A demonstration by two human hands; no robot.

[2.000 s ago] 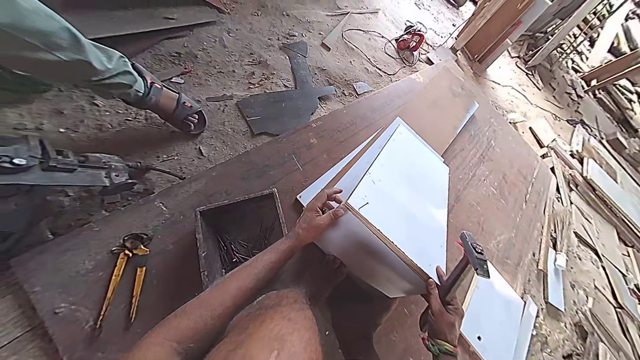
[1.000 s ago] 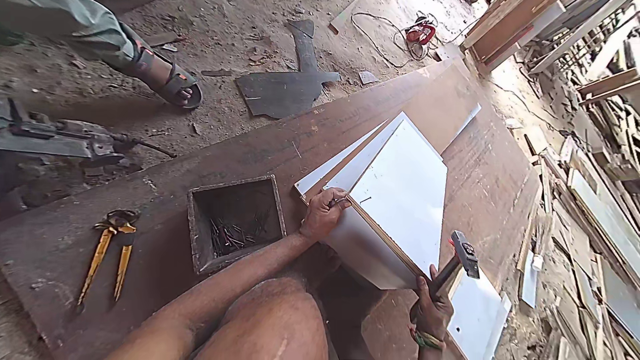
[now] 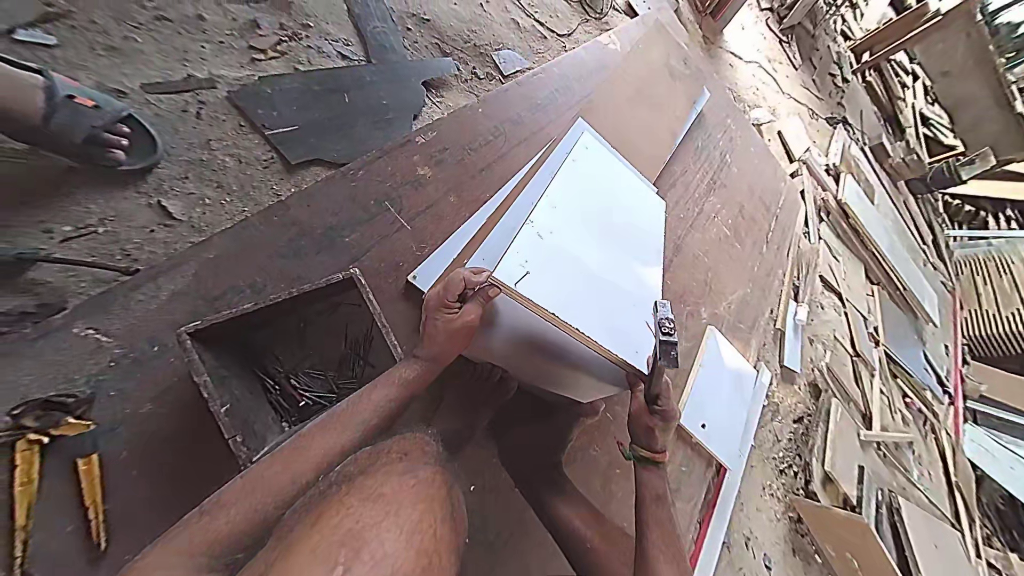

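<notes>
A white laminated board with a bare brown edge stands joined to other panels over my legs. My left hand pinches its left corner, close to a nail that sticks up from the white face. My right hand is closed around a hammer, its head up, beside the board's lower right corner. Left of my left hand, a wooden box holds many loose nails. Yellow-handled pincers lie at the far left.
Beneath everything is a brown wooden board. Smaller white panels lie at my right, and a brown panel lies beyond the work. A dark sheet piece and another person's sandalled foot are on the ground. Scrap wood is heaped at right.
The view has moved closer to the work. My left hand still holds the left corner of the white board, and the hammer stays in my right hand, its head now more upright.
</notes>
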